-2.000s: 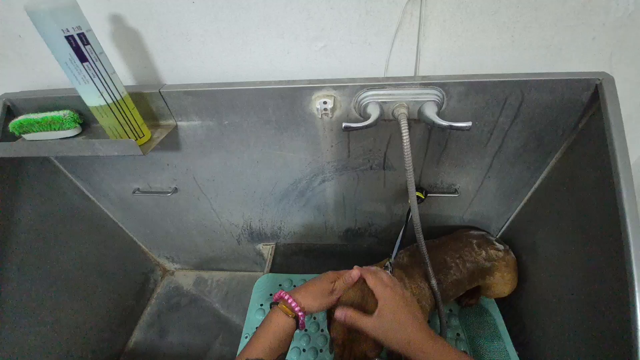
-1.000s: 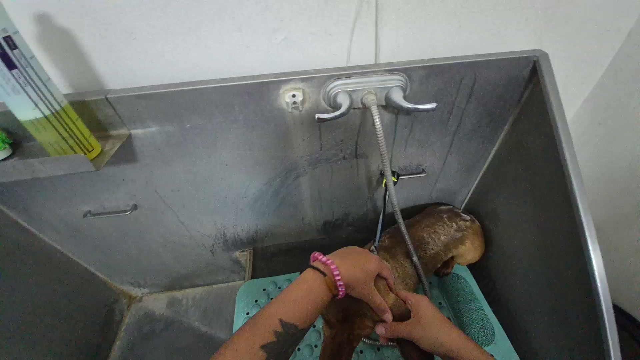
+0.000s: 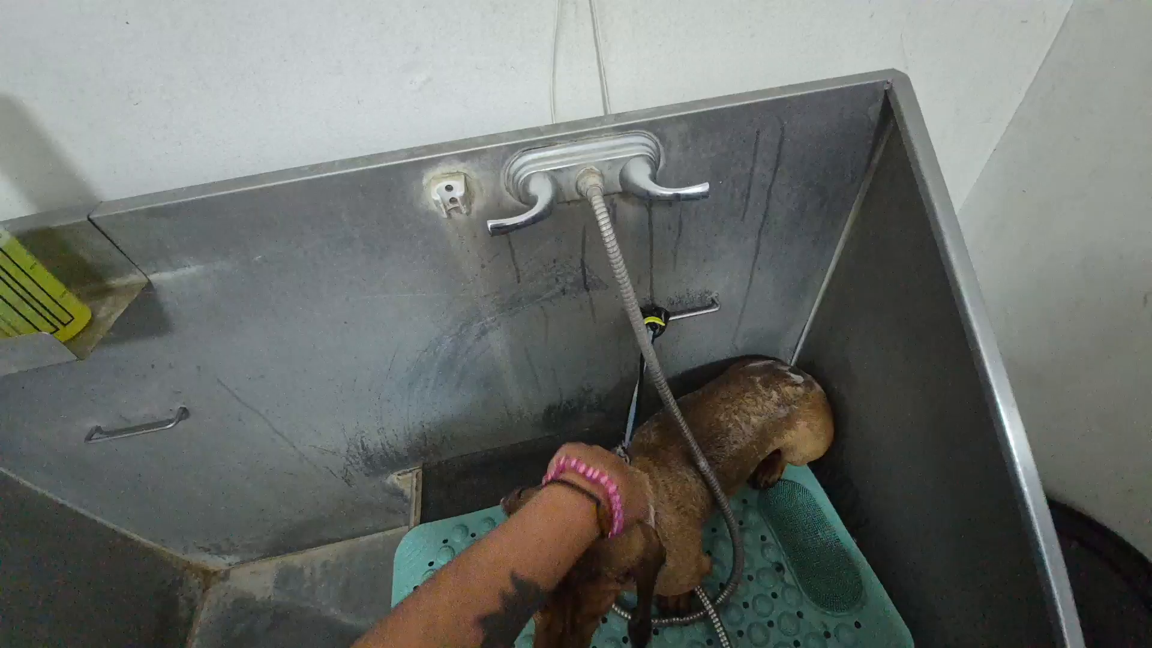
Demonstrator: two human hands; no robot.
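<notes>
A wet brown dog (image 3: 738,423) stands on a green bath mat (image 3: 810,549) inside a metal wash tub, with pale lather on its back. My left hand (image 3: 598,477), with a pink bead bracelet at the wrist, rests on the dog's neck behind the head; its fingers are mostly hidden. No right hand shows in the present view. A leash (image 3: 635,400) runs from the dog's neck up to a metal bar (image 3: 695,310) on the back wall. The flexible metal shower hose (image 3: 661,378) hangs across the dog and loops onto the mat.
The two-handled faucet (image 3: 585,171) is mounted on the tub's back wall (image 3: 342,315). A bottle of yellow liquid (image 3: 36,292) stands on the left shelf (image 3: 112,315). Another metal bar (image 3: 138,425) is at the left. The tub's right wall (image 3: 918,387) stands beside the dog's rump.
My right hand, on the dog beside my left one before, has left the view. My left hand remains at the dog's neck. The view has shifted to the right.
</notes>
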